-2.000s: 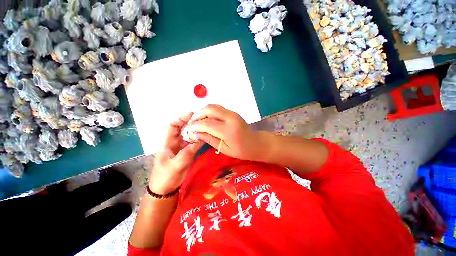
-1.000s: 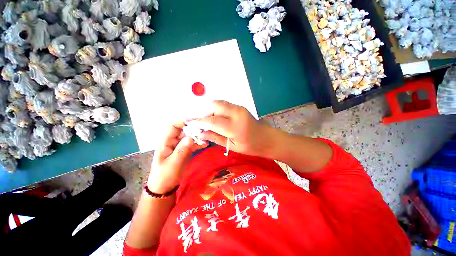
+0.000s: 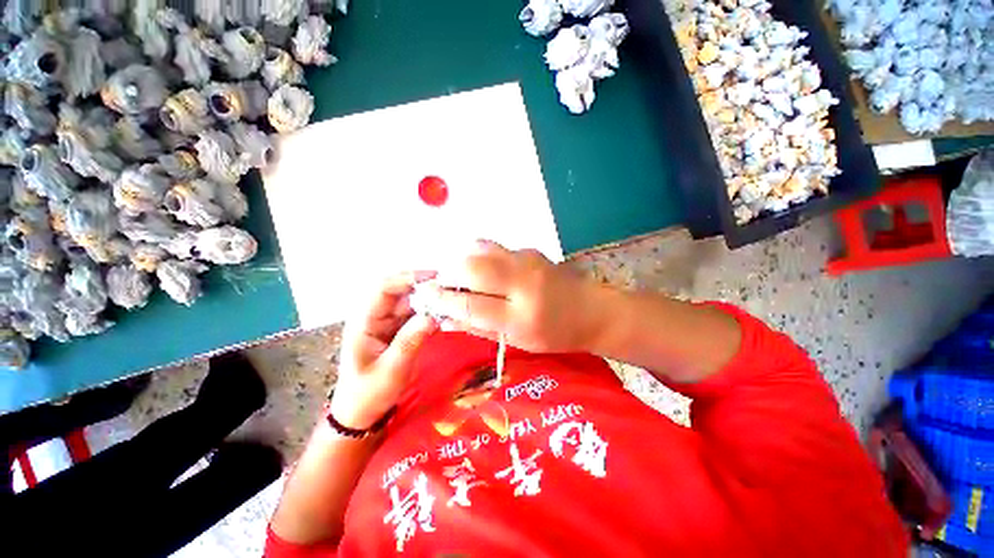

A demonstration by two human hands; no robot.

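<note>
My left hand (image 3: 382, 347) holds a small whitish ruffled ornament (image 3: 427, 301) between thumb and fingers, just past the near edge of the white sheet (image 3: 360, 196). My right hand (image 3: 518, 300) is at the same ornament from the right, its fingers curled and touching or nearly touching it. A thin pale stick (image 3: 501, 358) hangs down from my right hand's fingers. The fingers cover part of the ornament. A bright red round spot (image 3: 433, 191) lies on the white sheet, beyond my hands.
A large pile of grey ornaments (image 3: 131, 164) lies left of the sheet. A small whitish cluster (image 3: 583, 49) is at the back. A black tray (image 3: 752, 231) of white-yellow pieces is at right, with bluish-white pieces (image 3: 926, 65) beyond. A red stool (image 3: 894, 223) stands below.
My right hand has moved slightly down and right, and more of the stick shows below its fingers. Both hands stay together at the ornament.
</note>
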